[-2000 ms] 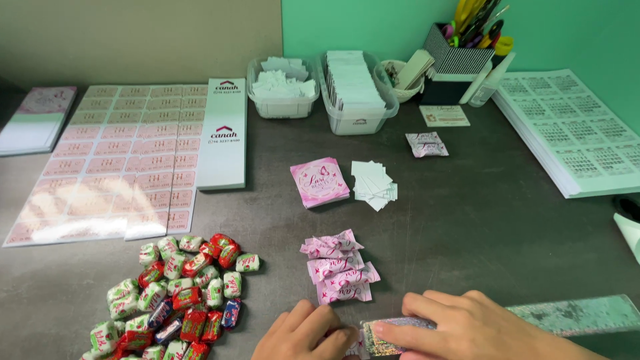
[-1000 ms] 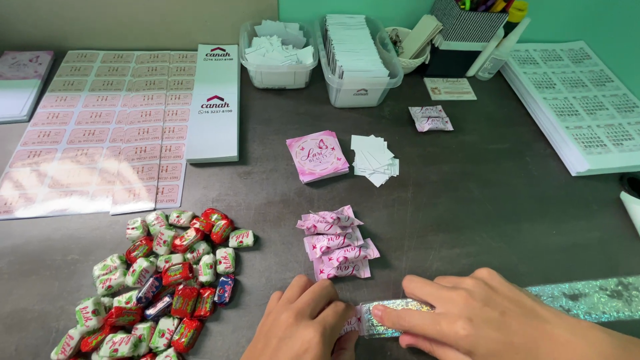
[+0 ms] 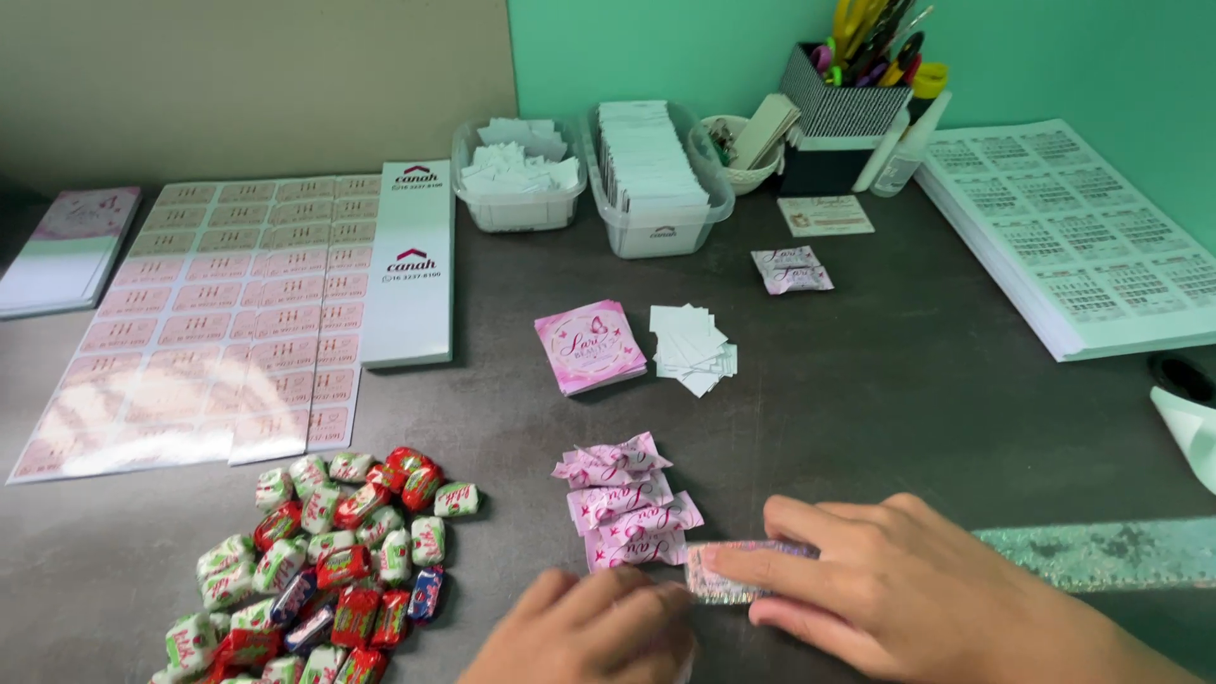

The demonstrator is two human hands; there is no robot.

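My right hand point(image 3: 874, 579) rests on a small glittery silver-pink piece point(image 3: 736, 570), the index fingertip pressing its left end. My left hand point(image 3: 594, 632) is blurred just left of it, its fingers curled; what lies under them is mostly hidden. Right above my left hand is an overlapping row of pink printed wrapped packets point(image 3: 627, 503). Left of it lies a heap of candies in red, white-green and blue wrappers point(image 3: 332, 570). Beyond the row sit a stack of square pink printed cards point(image 3: 591, 347) and a loose pile of small white papers point(image 3: 692, 347). A glittery strip point(image 3: 1102, 554) extends from behind my right hand.
Sticker sheets point(image 3: 214, 313) and a white printed pad point(image 3: 408, 275) lie at left. Along the back stand a tub of paper scraps point(image 3: 520, 207), a tub of cards point(image 3: 655, 233), a small basket point(image 3: 755, 176) and a pen holder point(image 3: 836, 114). Calendar sheets point(image 3: 1073, 228) are at right.
My left hand has drawn slightly away from the glittery piece and is now blurred. My right hand remains on that piece. The candy heap and packet row look unchanged.
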